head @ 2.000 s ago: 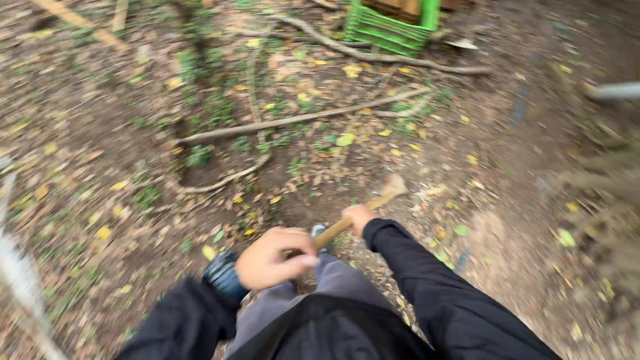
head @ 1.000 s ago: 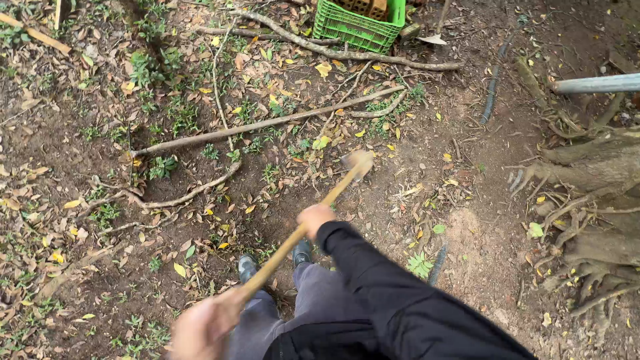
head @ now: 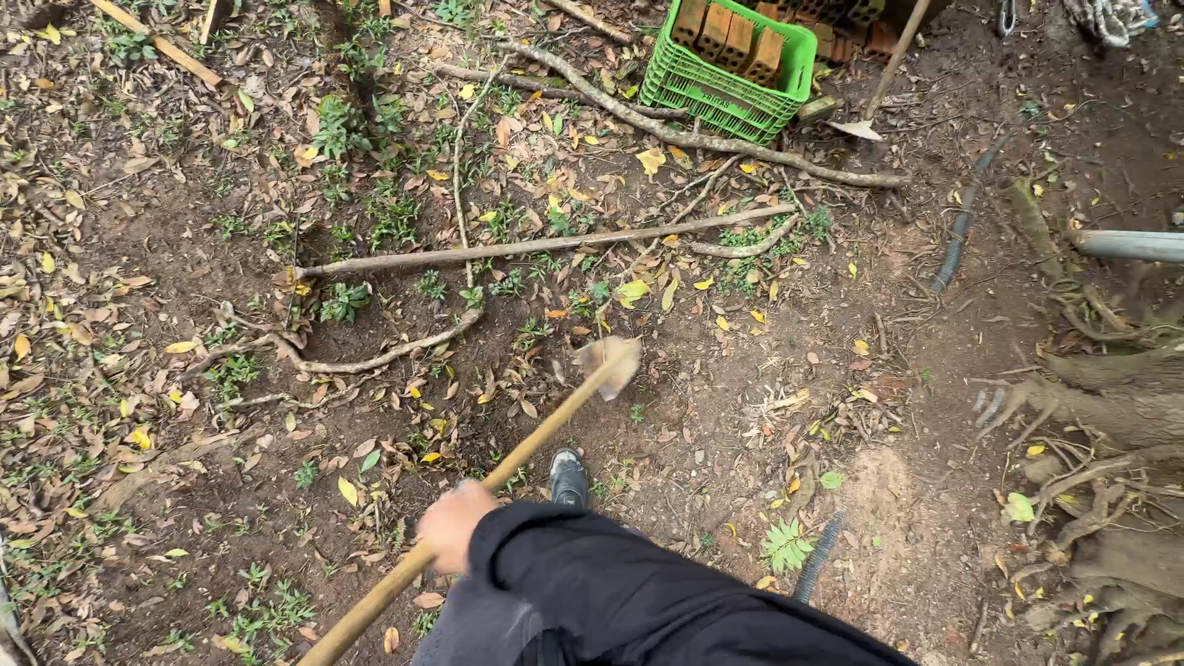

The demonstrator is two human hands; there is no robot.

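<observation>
My right hand (head: 455, 525) is closed around the long wooden handle of a hoe (head: 550, 427), in the lower middle of the view. The hoe's metal head (head: 610, 366), slightly blurred, is at the far end of the handle, over the leaf-strewn soil just beyond my boot (head: 569, 478). Toward the bottom left the handle runs out of the frame. My left hand is not in view. A black sleeve covers my right arm.
A green plastic crate (head: 717, 100) with hollow bricks stands at the top. Beside it, a tool with a pale blade (head: 858, 129) rests on the ground. Branches (head: 546, 244) lie across the middle. Tree roots (head: 1101, 416), a grey pipe (head: 1130, 245) and corrugated tubing (head: 957, 231) are at right.
My left hand, seen on the handle's lower part a second ago, has left the view. My right hand stays on the handle and has moved left and down in the view.
</observation>
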